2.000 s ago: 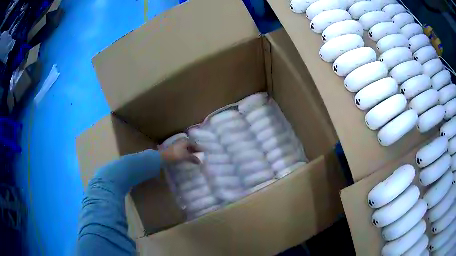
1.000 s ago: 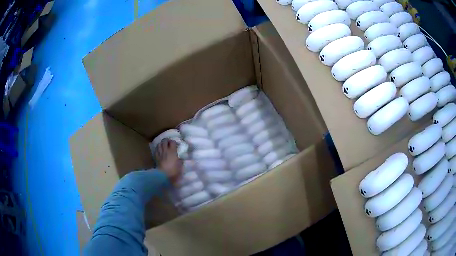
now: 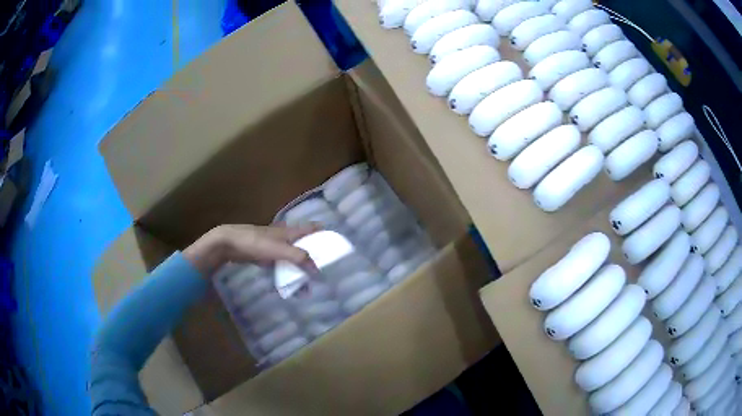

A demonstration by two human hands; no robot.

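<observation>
My left hand (image 3: 256,244) reaches in from the left over the open carton (image 3: 431,321) and holds one or more glossy white plastic shells (image 3: 329,247) above the layer inside. Blur hides how many shells it holds and part of the grip. Below it, white shells (image 3: 277,335) lie in close rows under a thin, hazy film in the carton. My right hand is not in view.
At the right, many white shells (image 3: 567,178) stand in rows on brown cardboard sheets (image 3: 484,223). A yellow wired part (image 3: 672,62) lies beyond them. Carton flaps (image 3: 220,114) stick out at the left, over the blue floor (image 3: 73,268).
My left hand has risen from the carton's left corner and moved right, now with white shell in its fingers. The view has shifted, so carton and rows appear further left.
</observation>
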